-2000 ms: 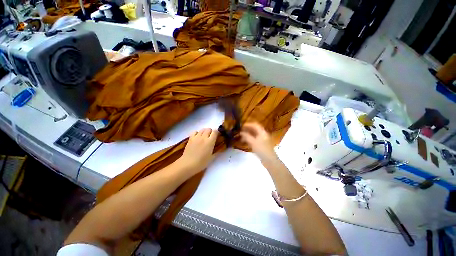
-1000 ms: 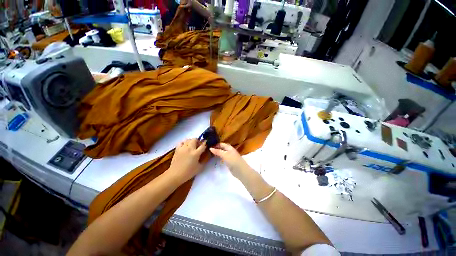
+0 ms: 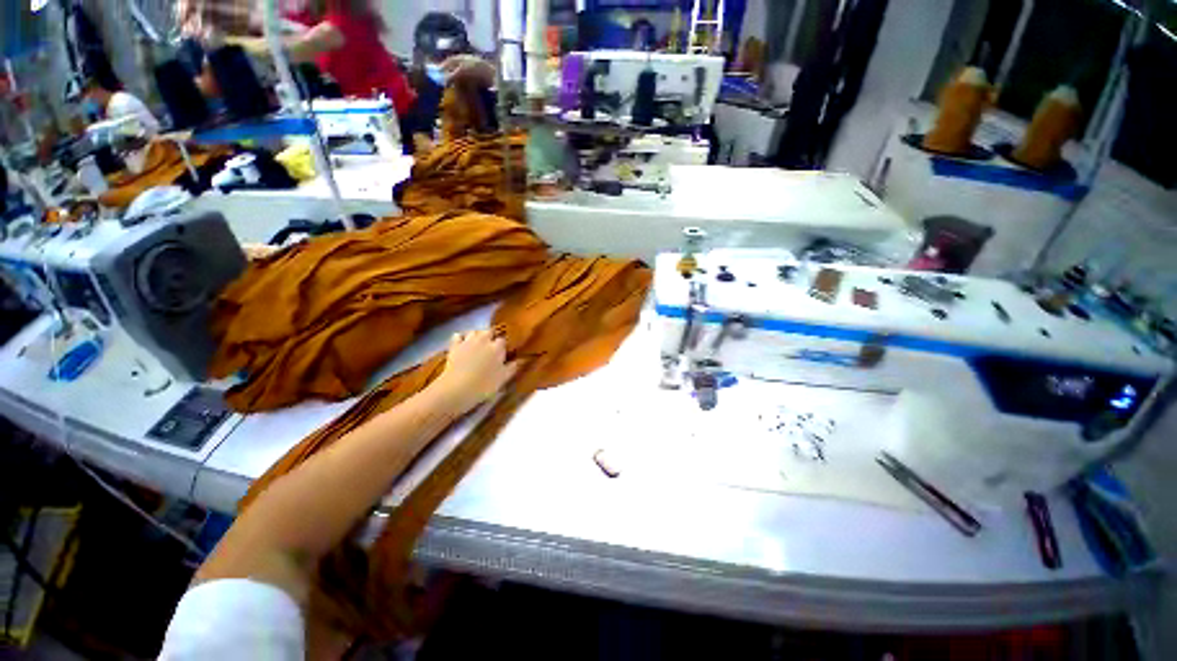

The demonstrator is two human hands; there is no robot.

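My left hand (image 3: 478,366) grips the bundle of rust-brown fabric strips (image 3: 574,310) near its middle. The strips fan out beyond the hand, and their long ends hang over the table's front edge. A large rust-brown fabric heap (image 3: 374,291) lies behind and to the left. The dark tie does not show. My right hand is out of the picture. The white sewing machine (image 3: 800,316) with a blue stripe stands to the right.
Thread snips (image 3: 932,493) and a second dark red tool (image 3: 1043,529) lie at the right. A small curved item (image 3: 605,462) lies on the table (image 3: 568,517). Scraps (image 3: 800,433) lie near the needle area. People and other machines are behind.
My right hand has left the bundle and the picture. The dark tie no longer shows. My left hand stays on the strips. The view has turned right, and a small curved item now shows.
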